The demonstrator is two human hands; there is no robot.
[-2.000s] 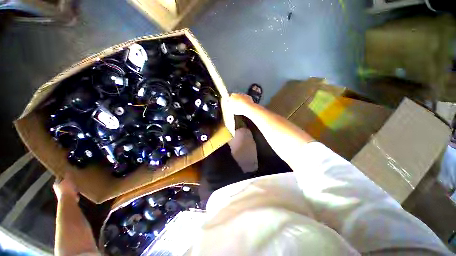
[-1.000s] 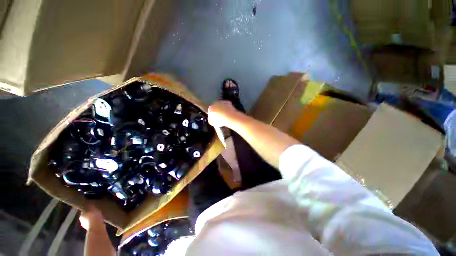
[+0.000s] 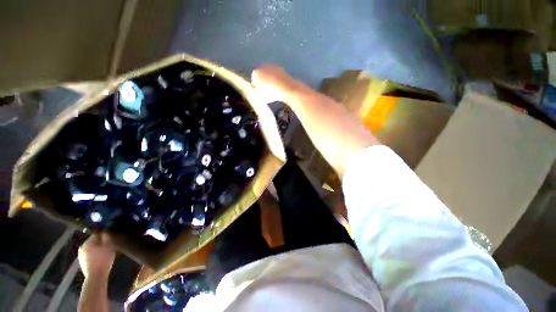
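An open brown cardboard carton (image 3: 213,228) full of glossy round black plastic housings (image 3: 164,143) is held in front of me, left of centre. My right hand (image 3: 268,82) grips its far right side near the top edge. My left hand (image 3: 96,255) holds its near left side from below, partly hidden by the carton. Both hands are bare and slightly blurred. A second open carton (image 3: 146,279) with more black housings shows below the held one, partly covered by it and by my clothing.
Large cartons (image 3: 55,42) stand at the upper left, close to the held carton's far edge. More cardboard cartons (image 3: 488,164), one with orange and yellow tape or marking, are at the right. Grey floor (image 3: 341,36) shows at the top.
The held carton has shifted over the last two seconds and now looks larger and higher than a second ago. Large cartons came into view at upper left. Both hands keep their grip.
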